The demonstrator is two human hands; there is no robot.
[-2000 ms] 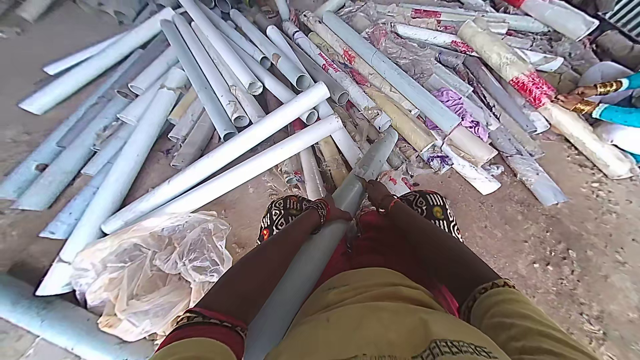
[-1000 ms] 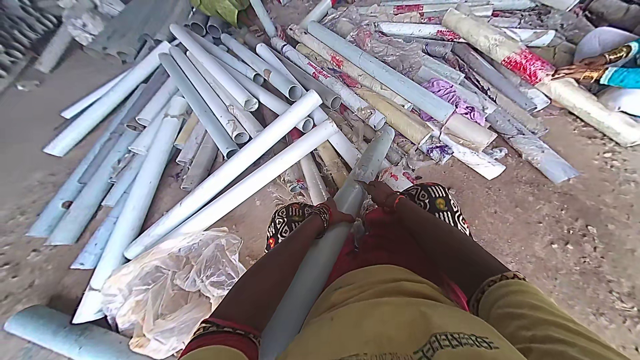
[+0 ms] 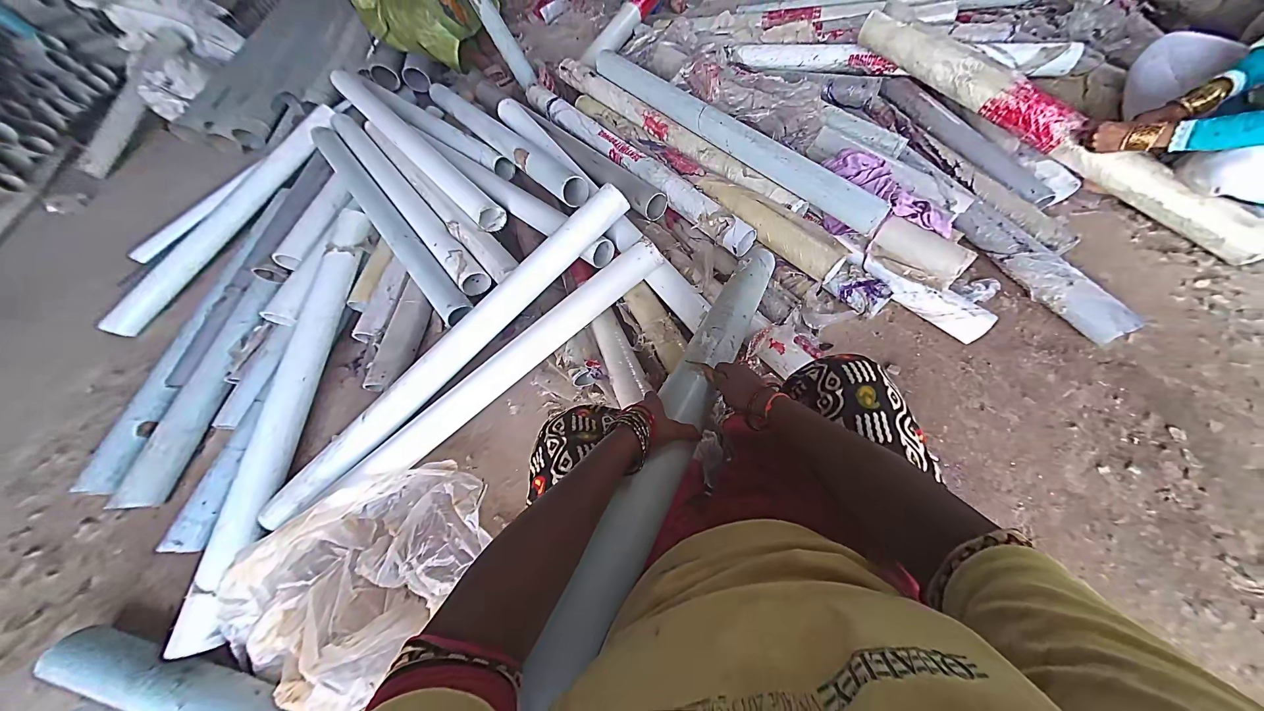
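A grey tube slants up from beside my lap, its far end pointing at the pile of tubes. My left hand wraps around its middle. On the tube's right side, a little farther up, my right hand is closed at its edge, with a small thin object showing at the fingertips; what that object is cannot be told. Two white tubes lie just left of my hands, on top of many grey and white tubes. A crumpled clear plastic bag rests beside my left forearm.
Tubes with red marks and torn film spread at the back. A purple cloth or film lies among them. At the right, a co-worker's hands touch a long red-marked tube. Another grey tube lies at the lower left.
The view has shifted, bringing more of the far left and a green sheet or bag at the top into sight. Both my hands stay at the grey tube.
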